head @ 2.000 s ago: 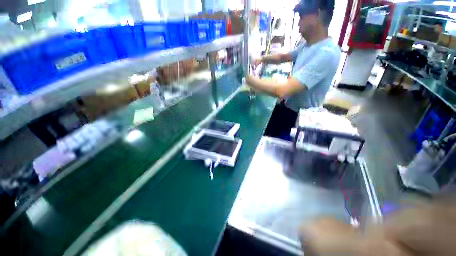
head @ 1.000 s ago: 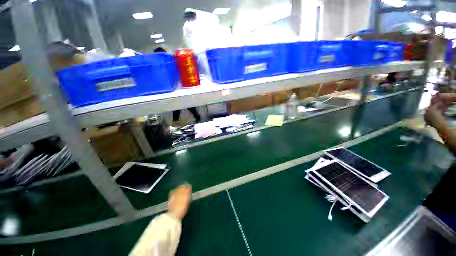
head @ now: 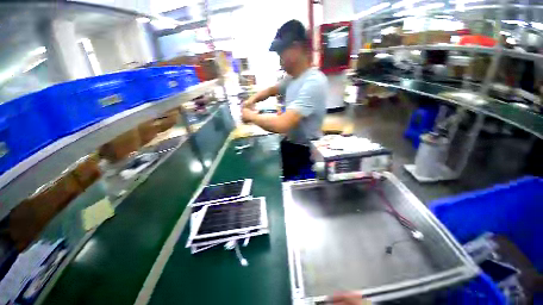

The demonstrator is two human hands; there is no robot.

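Note:
Several small solar panels lie overlapped, dark faces up, on the green bench, with a short white lead and plug hanging out at the front. To their right is the grey metal-rimmed test surface. The boxy meter stands at its far end. Red and dark test leads run from it to a small white connector on the surface. A blurred bit of a hand shows at the bottom edge, over the near rim; which hand it is and its grip cannot be told.
A large blue crate with panels and cardboard inside is at the right. Blue bins stand on the shelf at the left. A person in a light shirt stands at the far bench.
The view has swung from the left bench back to the right. The left hand with its cream sleeve is gone from view. The blue crate has come into view.

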